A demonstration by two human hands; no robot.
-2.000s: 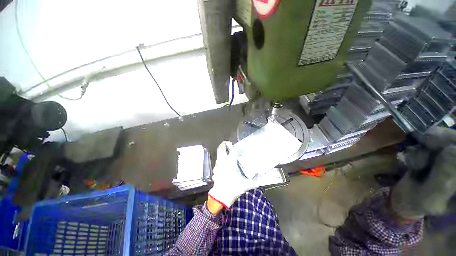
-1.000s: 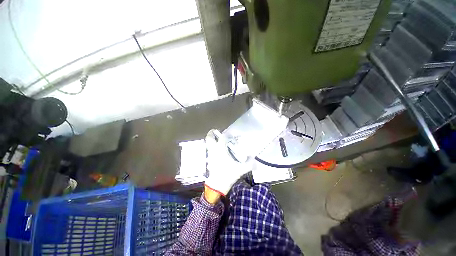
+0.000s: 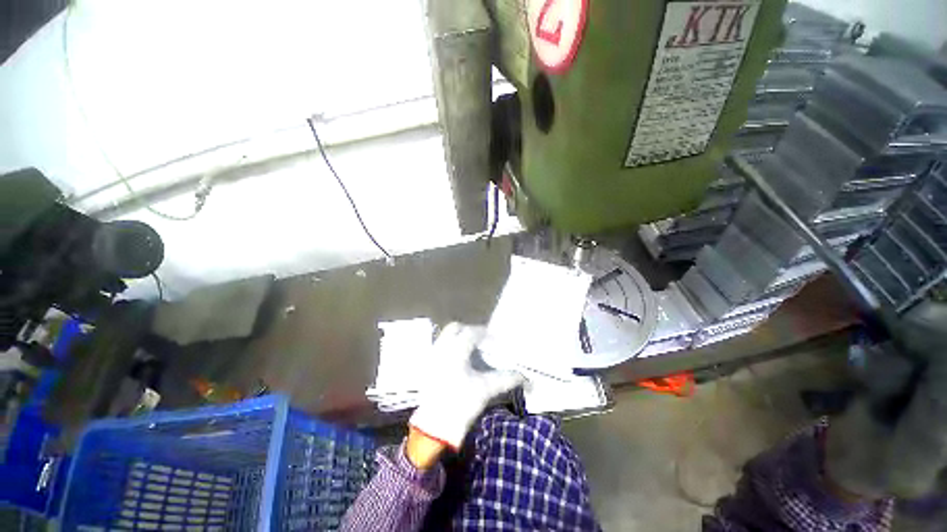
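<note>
My left hand [image 3: 454, 382], in an off-white glove, grips the lower left edge of a white-looking rectangular aluminium workpiece [image 3: 540, 317]. The workpiece lies over the left part of the round slotted machine table [image 3: 621, 312], its top right corner by the spindle [image 3: 584, 249] under the green drill press head [image 3: 633, 114]. My right hand [image 3: 888, 421], in a greyer glove, is blurred and dark at the right edge, around the lower end of the feed lever [image 3: 805, 234].
A workpiece pile [image 3: 404, 358] lies on the bench left of my hand. A blue crate [image 3: 177, 416] is at lower left. Stacked ribbed workpieces [image 3: 820, 156] stand at right. A shallow tray [image 3: 566, 393] is below the table, an orange-red item [image 3: 667, 384] beside it.
The workpiece has turned and its corner stays near the spindle. My left hand has turned with it. The feed lever's lower end and my right hand sit higher than one second ago. The view has shifted.
</note>
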